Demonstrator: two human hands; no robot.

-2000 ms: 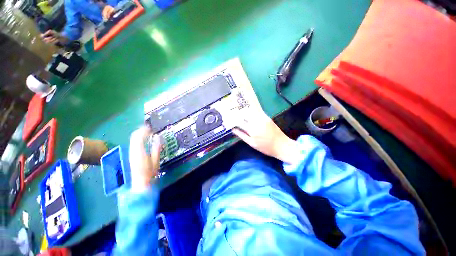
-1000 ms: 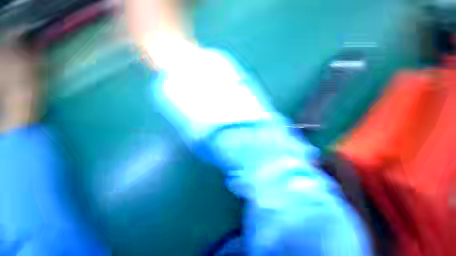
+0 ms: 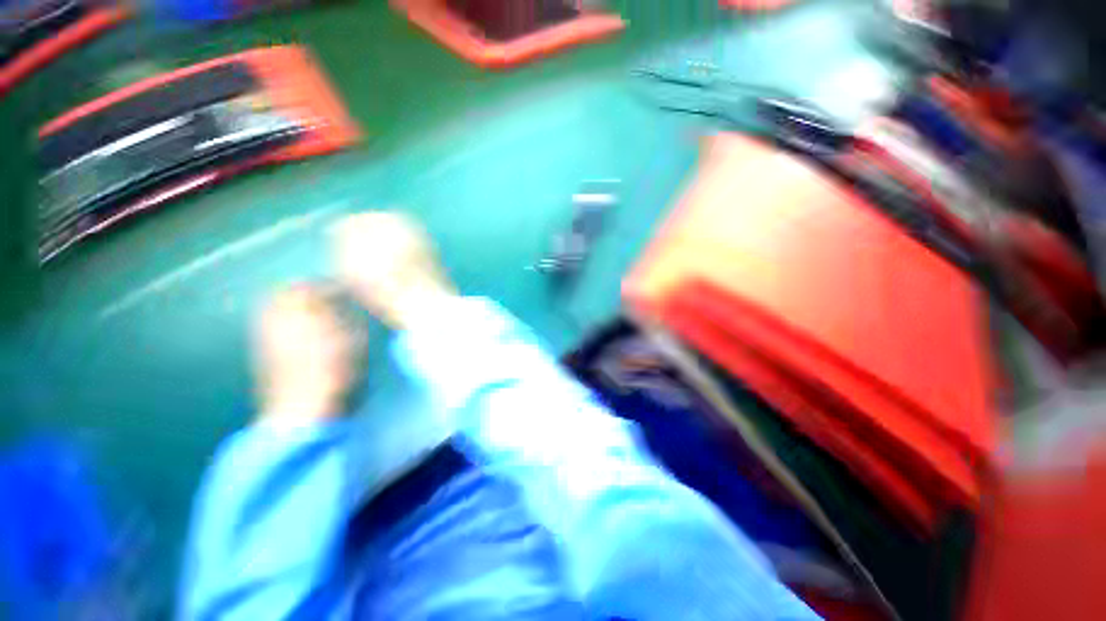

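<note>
My left hand (image 3: 306, 346) and my right hand (image 3: 386, 261) are close together low over the green bench (image 3: 485, 218), both blurred. Their fingertips are hidden or smeared, so I cannot tell whether they hold anything. An open laptop base (image 3: 158, 140) lies in an orange-red foam tray (image 3: 325, 109) beyond my hands at the upper left. A dark tool (image 3: 582, 231), which looks like the electric screwdriver, lies on the bench to the right of my hands, touched by neither.
Orange-red foam trays (image 3: 813, 291) are stacked at the right, beside the bench edge. Another framed dark panel (image 3: 516, 24) is at the top. A bright blue shape (image 3: 49, 522), too blurred to name, is at the lower left. Blurred dark and red clutter fills the upper right.
The view has swung right since two seconds ago. My hands are off the laptop base, which now lies farther away in an orange-red tray. My hands have come together over the bench.
</note>
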